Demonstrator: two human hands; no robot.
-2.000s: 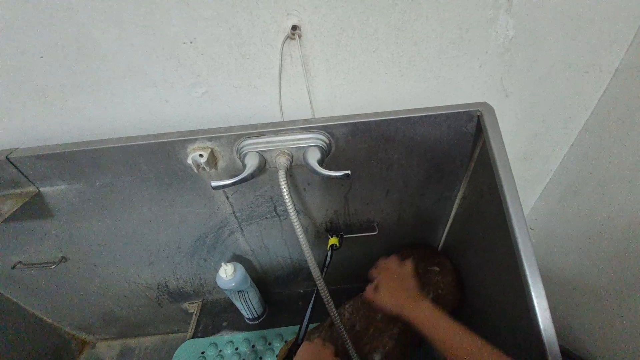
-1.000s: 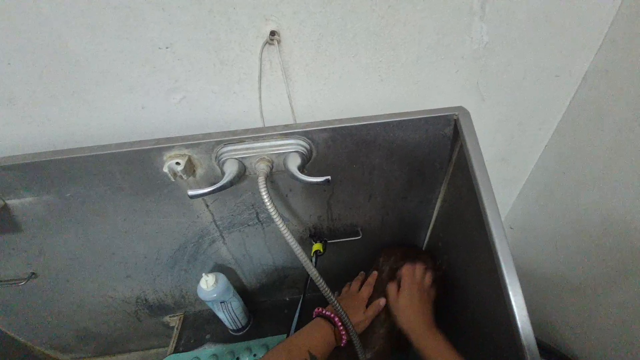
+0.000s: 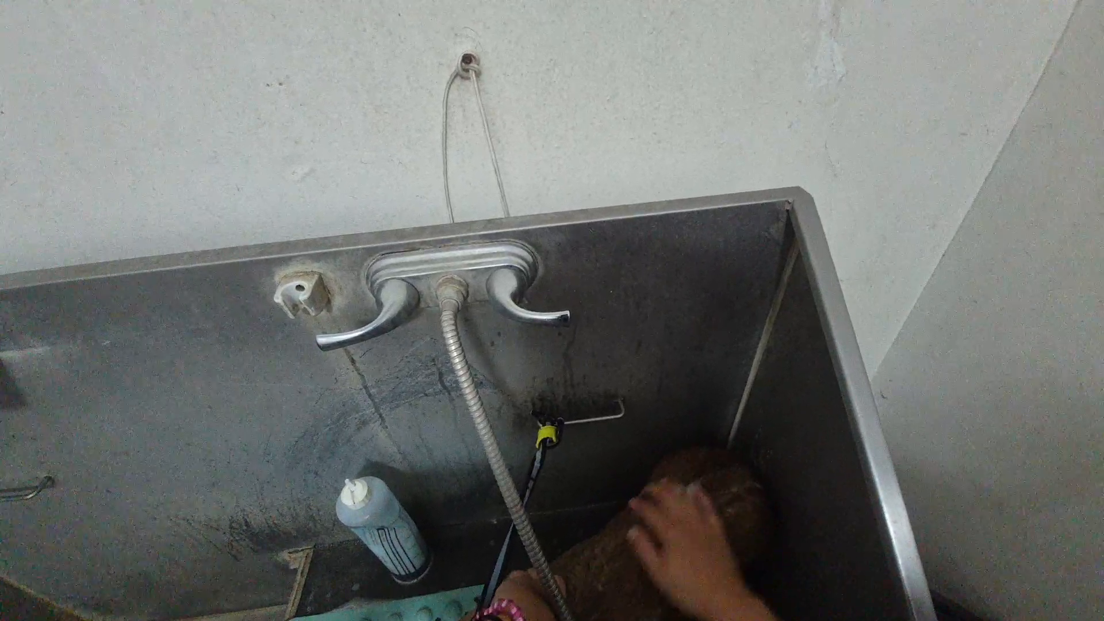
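Note:
A wet, brown-furred animal (image 3: 612,561), its head not made out, is in the right corner of a stainless steel tub (image 3: 681,310). My right hand (image 3: 686,539) is on its fur, fingers spread and slightly blurred. Low in the view, my left hand (image 3: 528,591), with a pink beaded band at the wrist, is beside the animal, mostly cut off and partly behind the metal shower hose (image 3: 483,414). A dark strap (image 3: 517,517) with a yellow piece runs from a wall bracket down past my left hand.
A two-handled faucet (image 3: 453,263) is on the tub's back wall, with a white holder (image 3: 302,295) to its left. A pale blue squeeze bottle (image 3: 382,528) stands left of the hose, behind a teal bumpy mat (image 3: 397,608). The tub's right rim (image 3: 871,431) borders the animal's corner.
My left hand has moved down and away from beside my right hand, where it lay on the fur a second ago. My right hand remains at the animal.

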